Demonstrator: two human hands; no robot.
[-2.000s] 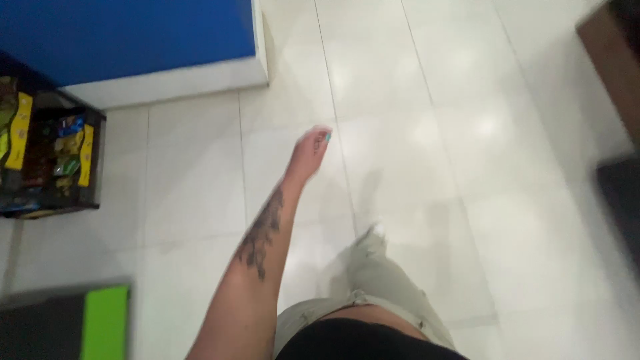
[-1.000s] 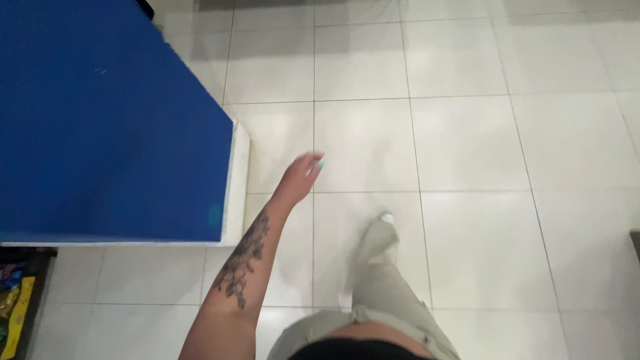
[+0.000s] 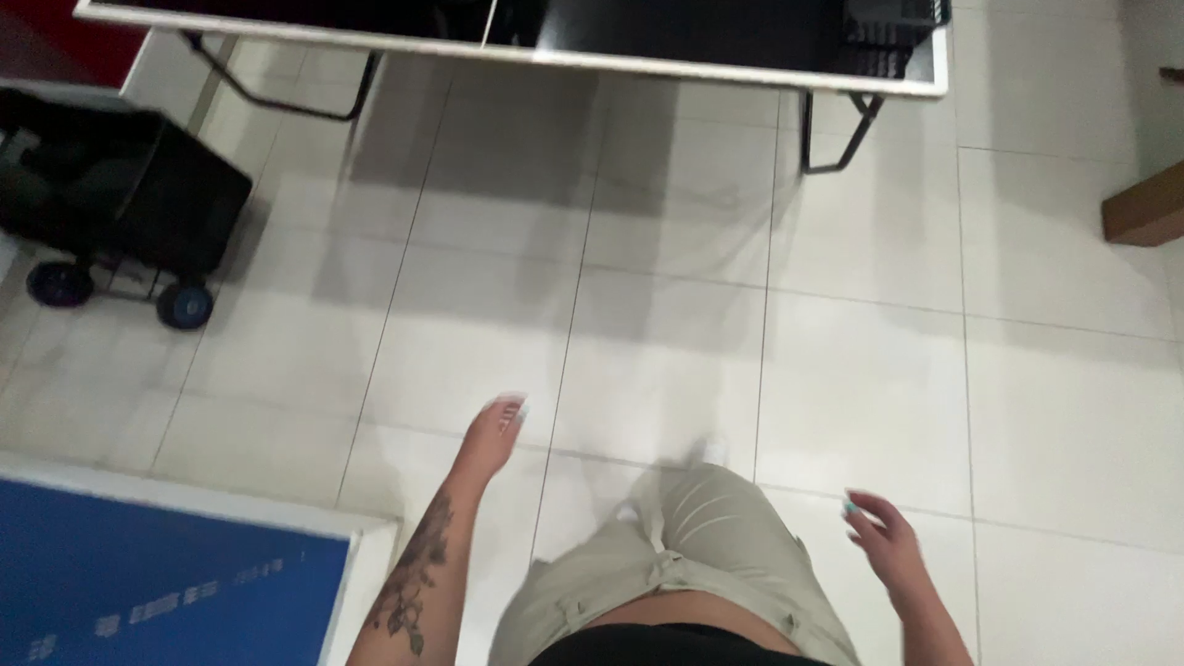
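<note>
My left hand (image 3: pixel 495 433) hangs over the tiled floor (image 3: pixel 647 370) in the lower middle of the head view, its fingers loosely curled with nothing in them. My right hand (image 3: pixel 883 536) hangs at the lower right, fingers bent and apart, also holding nothing. Between the hands show my light trousers (image 3: pixel 684 536) and shoes. The nearest thing to my left arm is the pale edge of a blue-topped surface at the lower left. A folding-leg table (image 3: pixel 684 65) with a glossy black top and a white edge stands ahead of both hands, out of contact with them.
At the left stands a black wheeled cart (image 3: pixel 139 194) beside a red panel (image 3: pixel 69 46). The blue-topped surface (image 3: pixel 176 573) with a white border fills the lower left corner. A brown wooden block or leg (image 3: pixel 1147 208) juts in at the right edge.
My right hand has come into view. The view has moved forward: the blue surface now lies at the lower left, and the black-topped table and the cart have appeared.
</note>
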